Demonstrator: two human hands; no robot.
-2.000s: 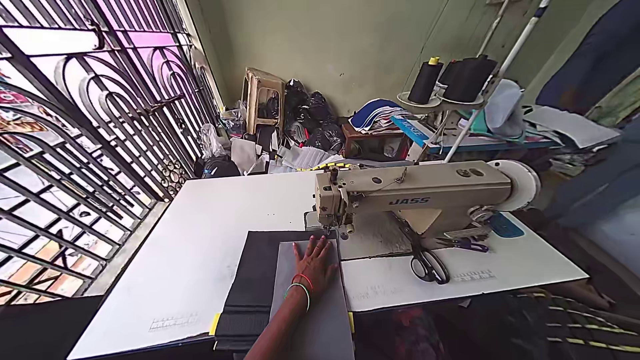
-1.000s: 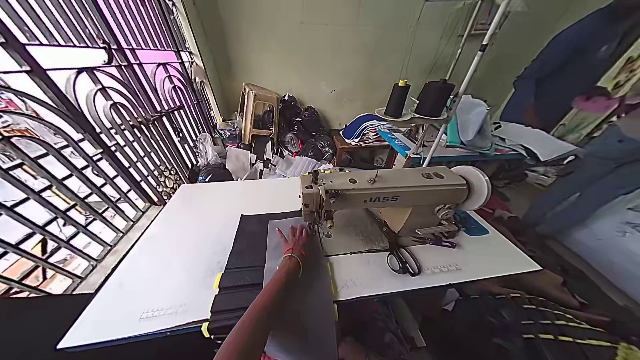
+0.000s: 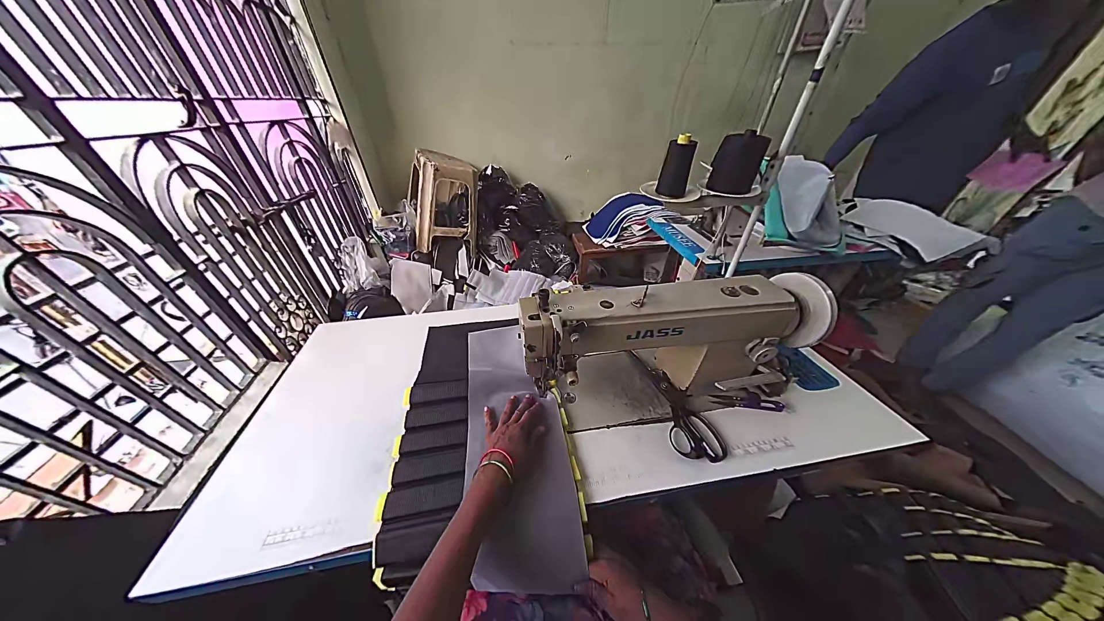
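My left hand (image 3: 515, 431) lies palm down, fingers spread, on a grey sheet (image 3: 526, 526) just in front of the needle area of a beige sewing machine (image 3: 681, 315). Under the sheet is black ribbed fabric (image 3: 427, 466) with yellow pieces along both side edges. Its right edge runs up to the presser foot. My right hand (image 3: 617, 586), low in the view, is at the near right corner of the sheet and fabric; its fingers are partly hidden, so its grip is unclear. Black-handled scissors (image 3: 697, 435) and a small purple-handled tool (image 3: 759, 402) rest right of the needle.
Black thread cones (image 3: 677, 168) stand behind the machine. A metal grille (image 3: 198, 224) borders the table's left side. A stool (image 3: 444, 203) and black bags (image 3: 535, 224) are by the wall. A person (image 3: 957, 103) stands at the right. More yellow-edged black fabric (image 3: 862, 552) lies lower right.
More of the black fabric has come past the needle towards the back. My right hand now shows at the near edge. The person at the right has come further into view as the view shifted.
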